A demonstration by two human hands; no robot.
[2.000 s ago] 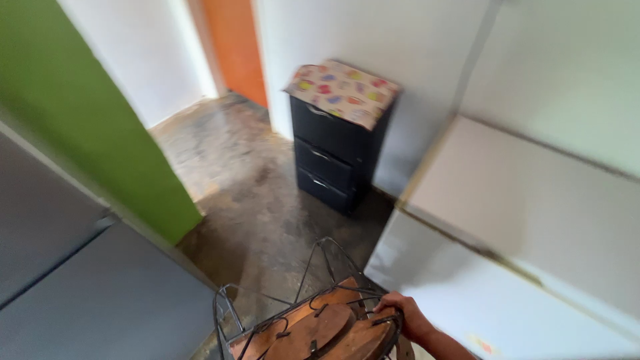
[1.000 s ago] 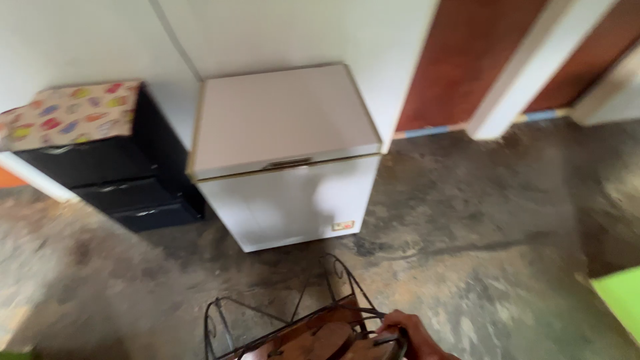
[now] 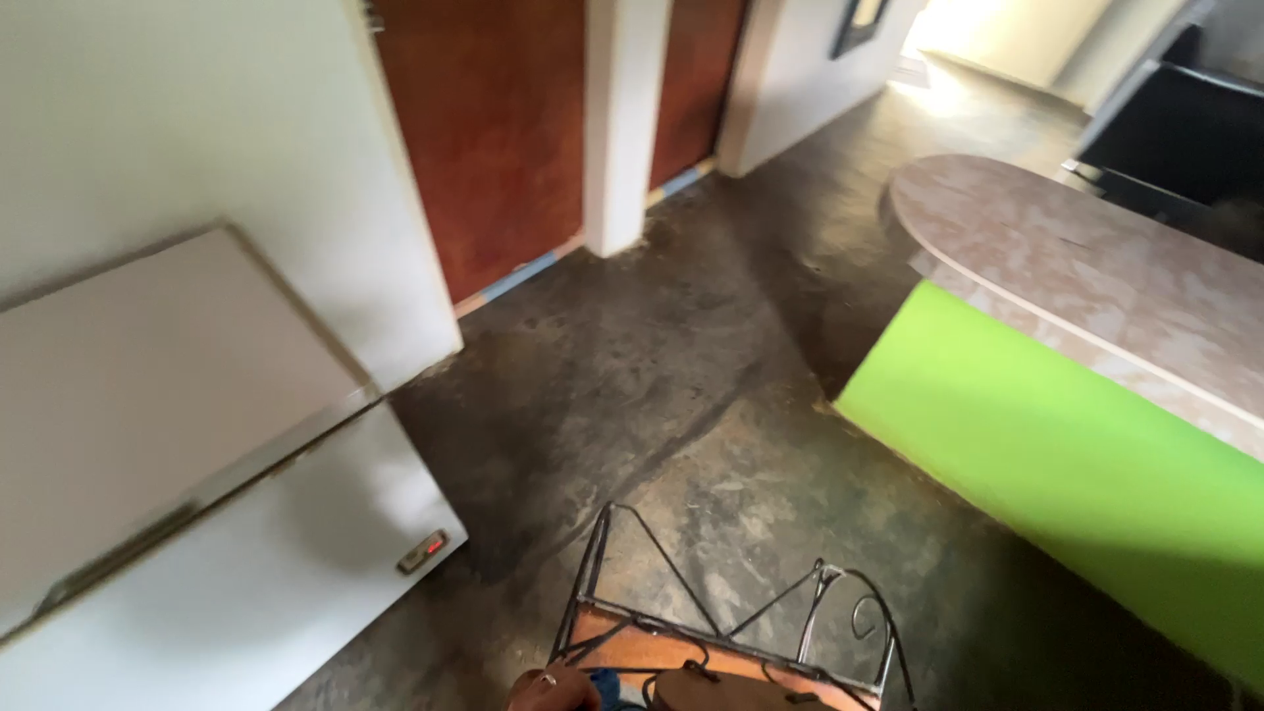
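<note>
At the bottom edge, my left hand (image 3: 553, 688), with a ring on a finger, is closed at the left side of a black wrought-metal rack (image 3: 731, 637). The rack has a reddish-brown wooden board (image 3: 632, 647) and scrolled metal sides. A rounded wooden piece (image 3: 726, 691) lies over the board, partly cut off by the frame. Something blue (image 3: 604, 683) shows just beside my hand. My right hand is out of view.
A white chest freezer (image 3: 247, 553) stands at the left against the wall. Brown doors (image 3: 494, 128) are ahead. At the right, a low green wall (image 3: 1047, 454) carries a rounded countertop (image 3: 1086, 237), with a black chair (image 3: 1175, 128) beyond. Dark concrete floor (image 3: 632, 375) runs between.
The view has swung right, past the black drawer unit and the freezer, to the doors and counter. The rack has come along. My right hand, on its right side earlier, has left view.
</note>
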